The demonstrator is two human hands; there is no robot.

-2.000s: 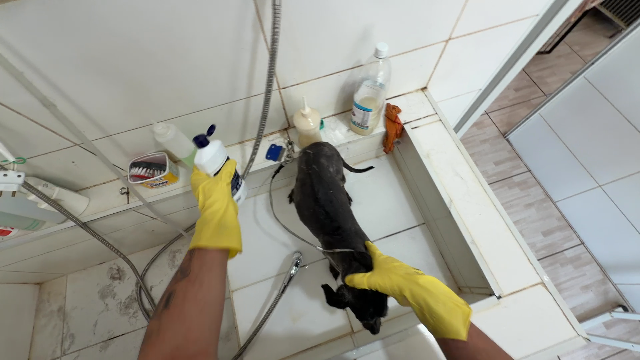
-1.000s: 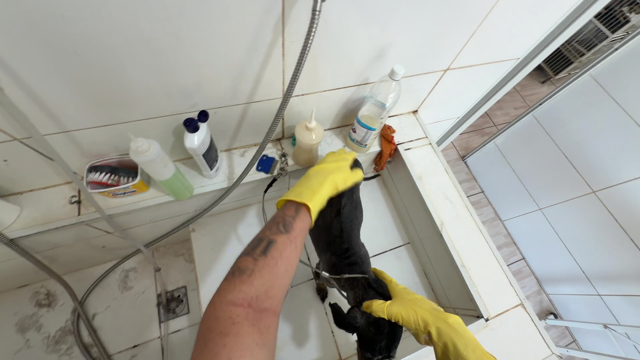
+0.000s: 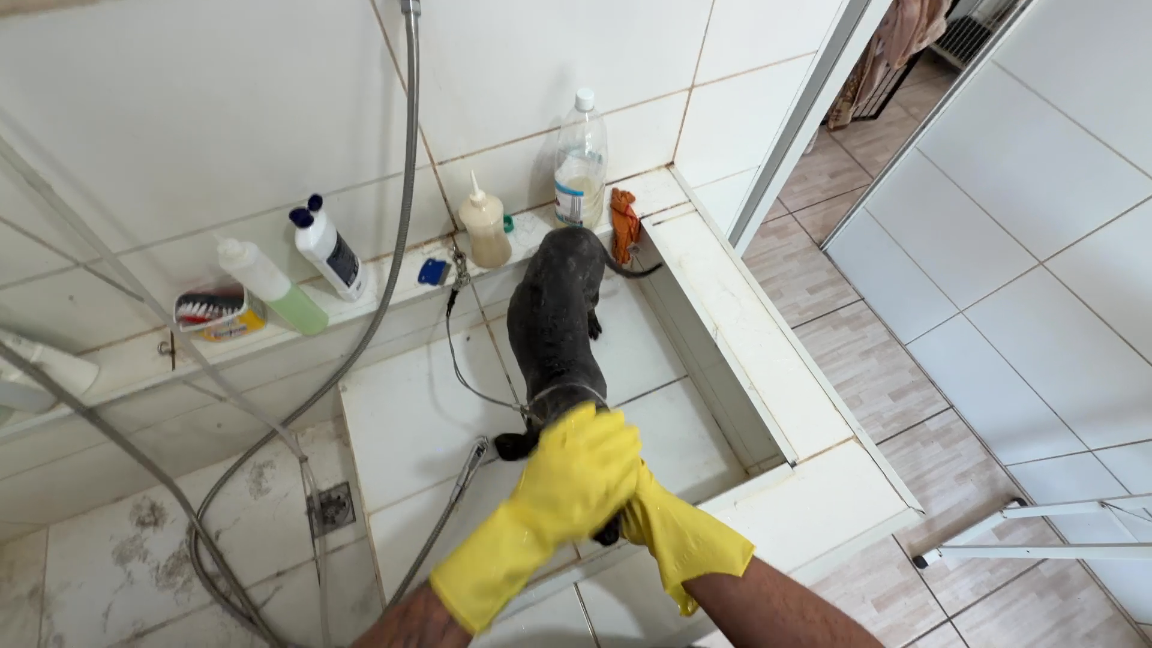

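Observation:
A small wet black dog [image 3: 558, 315] stands on the tiled floor of a raised basin, its rear toward the wall ledge and its head toward me. A thin cable leash [image 3: 463, 369] loops round its neck and runs up to the ledge. My left hand [image 3: 576, 463], in a yellow rubber glove, lies over the dog's head and neck. Just right of it and partly behind it, my right hand [image 3: 657, 517], gloved alike, is at the side of the dog's head. The gloves overlap and hide most of the head, and the fingers' grip is unclear.
On the ledge stand a brush in a tub [image 3: 220, 315], a bottle of green liquid [image 3: 274, 288], a white bottle [image 3: 331, 252] with its dark cap raised, a blue comb [image 3: 434, 271], a beige squeeze bottle [image 3: 486, 225], a clear bottle [image 3: 580, 175] and an orange cloth [image 3: 623, 220]. A shower hose [image 3: 405, 180] hangs in front.
The white bottle, in my left hand two seconds ago, now stands on the ledge. My left hand has moved from the dog's rear to its head, beside my right hand.

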